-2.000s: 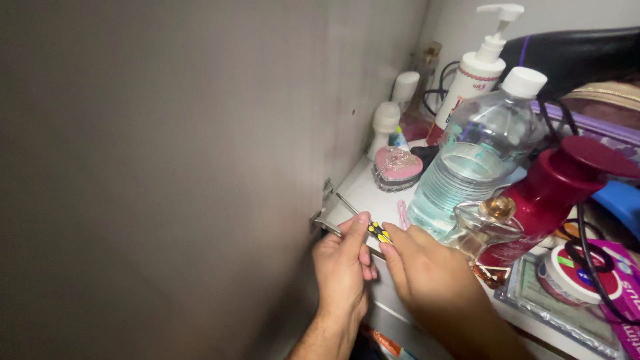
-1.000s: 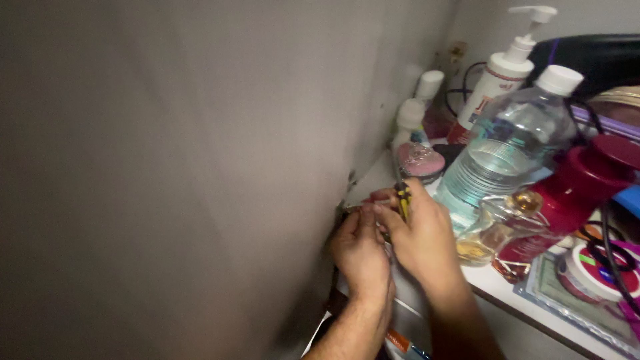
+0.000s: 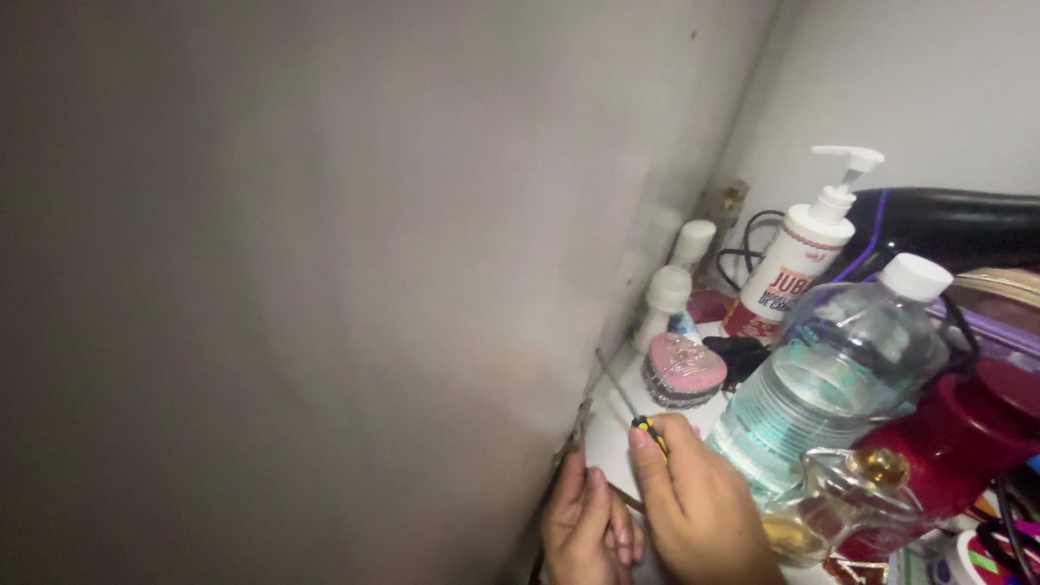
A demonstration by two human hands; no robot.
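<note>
My right hand [image 3: 703, 496] grips a small screwdriver [image 3: 648, 431] by its yellow and black handle. The thin metal shaft points up and left, its tip close to the grey panel. My left hand [image 3: 589, 520] is just left of it, low at the panel's edge, its fingers raised to a small metal part [image 3: 581, 426] that looks like a hinge or bracket. Whether the left fingers grip this part or only touch it, I cannot tell. Past the screwdriver sits a pink-topped heart-shaped box [image 3: 686, 370] on the white shelf [image 3: 613, 439].
The broad grey panel [image 3: 325, 284] fills the left. Right of my hands stand a clear plastic bottle of liquid [image 3: 804, 390], a glass perfume bottle [image 3: 845, 504] and a dark red bottle [image 3: 959, 439]. Behind are a white pump bottle [image 3: 792, 268], white-capped containers [image 3: 668, 292] and black cables [image 3: 743, 256].
The screwdriver, close against the left fingers a second ago, is now apart from them, with its shaft in plain sight. The view has shifted, and the hands sit lower in it.
</note>
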